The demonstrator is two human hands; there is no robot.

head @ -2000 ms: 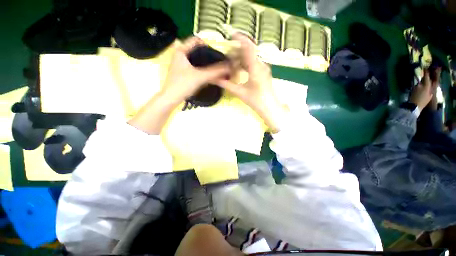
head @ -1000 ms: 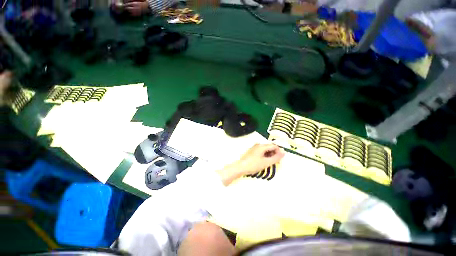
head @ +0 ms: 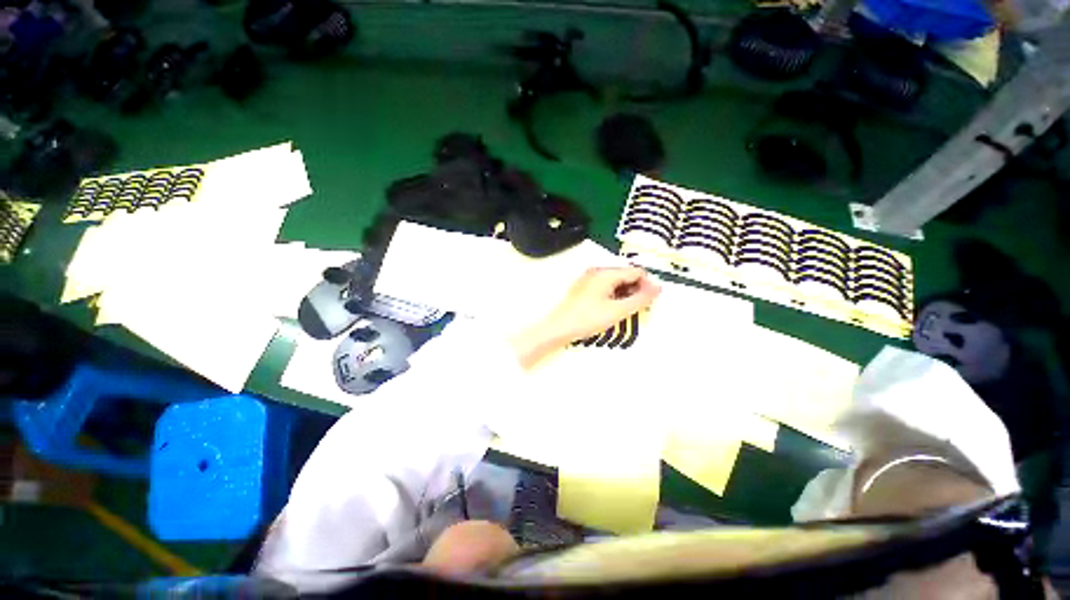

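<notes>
My left hand (head: 593,307) rests low over the backing papers, fingers curled together. A small dark spot shows between its fingertips; whether it is a held piece or a shadow I cannot tell. Loose black arc strips (head: 616,333) lie just below the hand, partly covered by it. A die-cut sheet (head: 765,251) with rows of black arcs lies beyond and to the right of the hand. My right sleeve (head: 939,399) is at the lower right, near the camera; I cannot make out my right hand there.
Dark shells (head: 546,229) are heaped beyond the papers. Grey shells (head: 371,355) lie left and another (head: 960,338) lies right. More papers (head: 223,281) and an arc sheet (head: 135,195) are at far left. A metal post (head: 980,147) stands at upper right, a blue stool (head: 211,466) at lower left.
Two seconds ago both hands were together around a dark shell. They are now apart, my right arm nearer the camera. Since one second ago the view has shifted; my left hand keeps its place over the papers.
</notes>
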